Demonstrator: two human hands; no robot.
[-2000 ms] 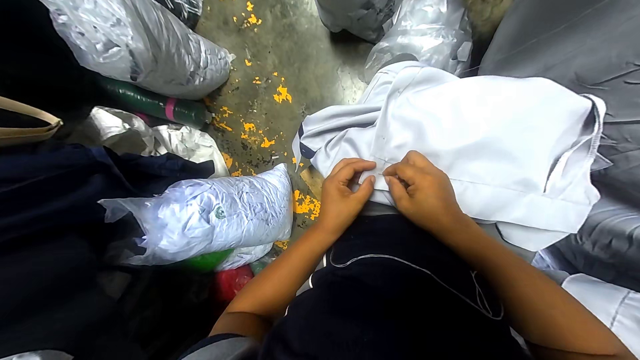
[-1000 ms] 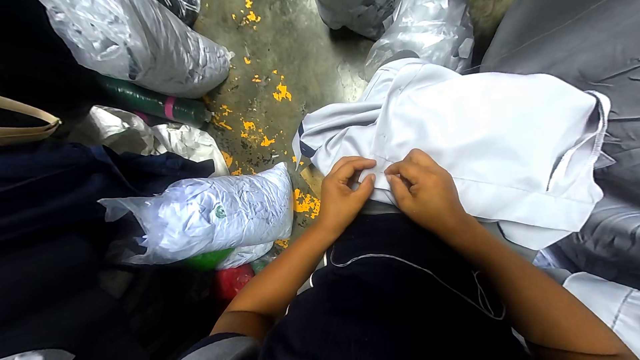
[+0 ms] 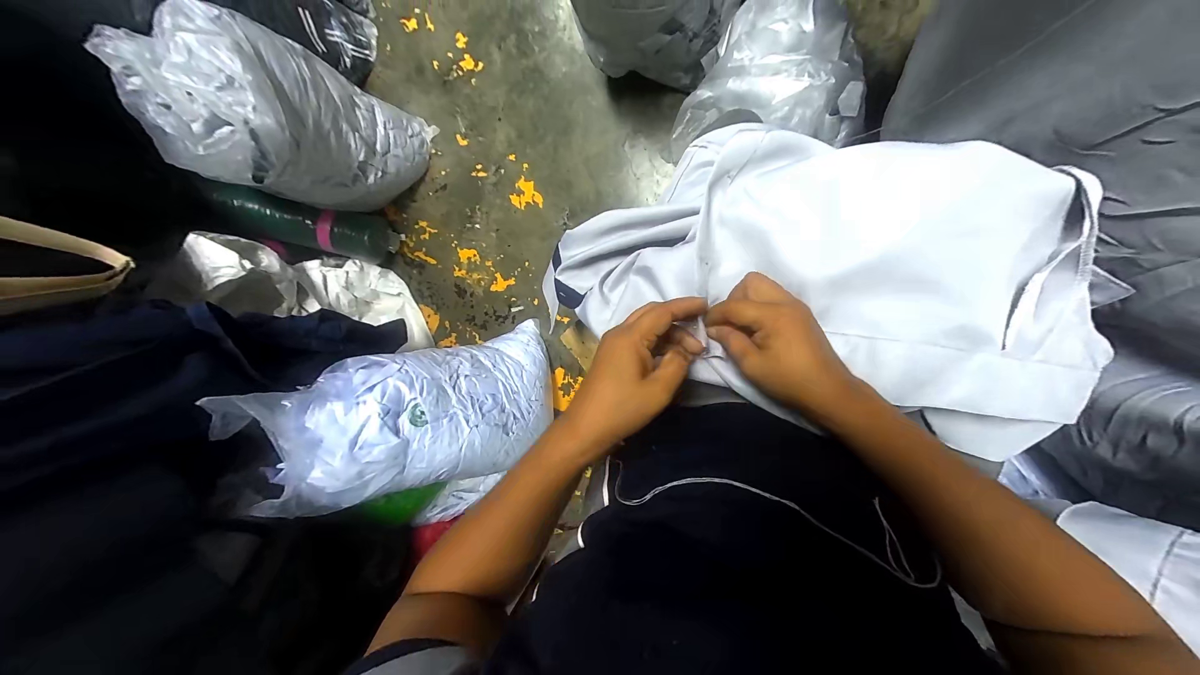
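Note:
A light grey-white fabric garment [image 3: 900, 253] with stitched seams lies spread in front of me, one dark-trimmed corner at its left. My left hand [image 3: 647, 366] pinches the near edge of the cloth between thumb and fingers. Close beside it, fingertips almost touching, my right hand [image 3: 773, 342] grips the same seam. Whether a needle or other small item is between the fingers cannot be made out. Loose white thread [image 3: 731, 483] trails over the dark clothing on my lap.
Plastic bags of pale cloth stand at left [image 3: 431, 412], upper left [image 3: 291, 112] and top [image 3: 778, 75]. Dark blue fabric [image 3: 94, 394] hangs at the left. Grey fabric [image 3: 1041, 75] covers the right side. Yellow flecks mark the concrete floor [image 3: 506, 94].

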